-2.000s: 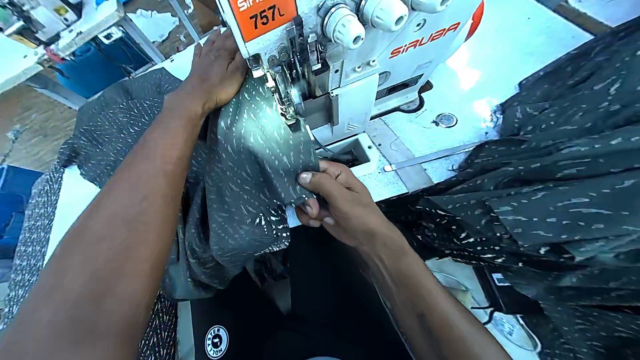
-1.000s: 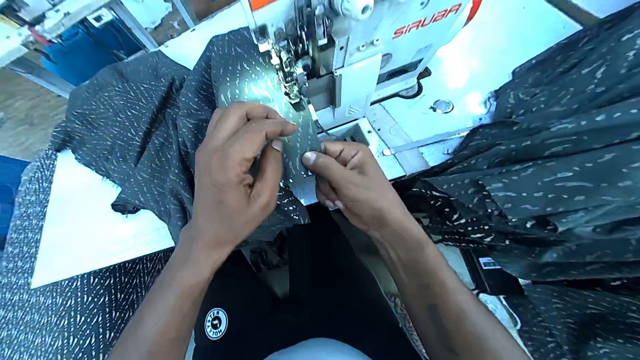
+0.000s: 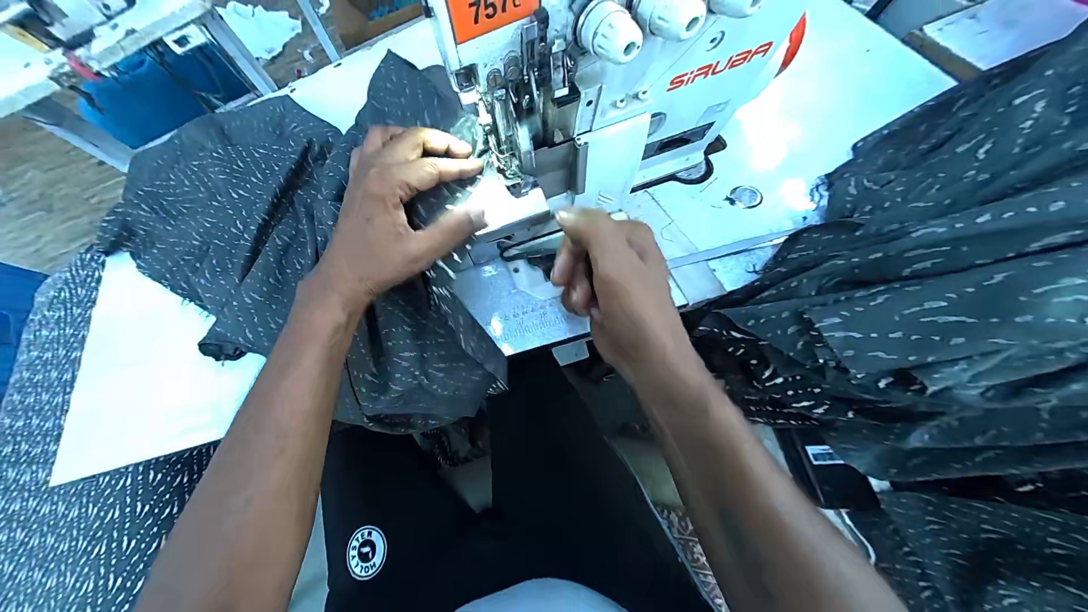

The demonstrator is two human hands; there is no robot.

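Note:
A dark patterned fabric piece (image 3: 238, 178) lies left of the Siruba overlock sewing machine (image 3: 629, 110) and hangs over the table's front edge. My left hand (image 3: 399, 204) rests on this fabric, fingers spread, with its fingertips close beside the presser foot and needle area (image 3: 510, 161). To the right of the needle area, my right hand (image 3: 612, 272) is half curled over the machine's front plate, apart from the fabric; whether anything thin is between its fingers cannot be told. Lamp glare whitens the stitching plate between the hands.
More dark patterned fabric (image 3: 952, 306) is heaped at the right. At the left, a white sheet (image 3: 153, 365) lies near another patterned cloth (image 3: 93, 510). A blue container (image 3: 161, 93) stands beyond the table at the upper left.
My right hand has let go of the fabric edge it pinched. The fabric has shifted left, uncovering the front plate. My left hand has opened out and moved up beside the presser foot.

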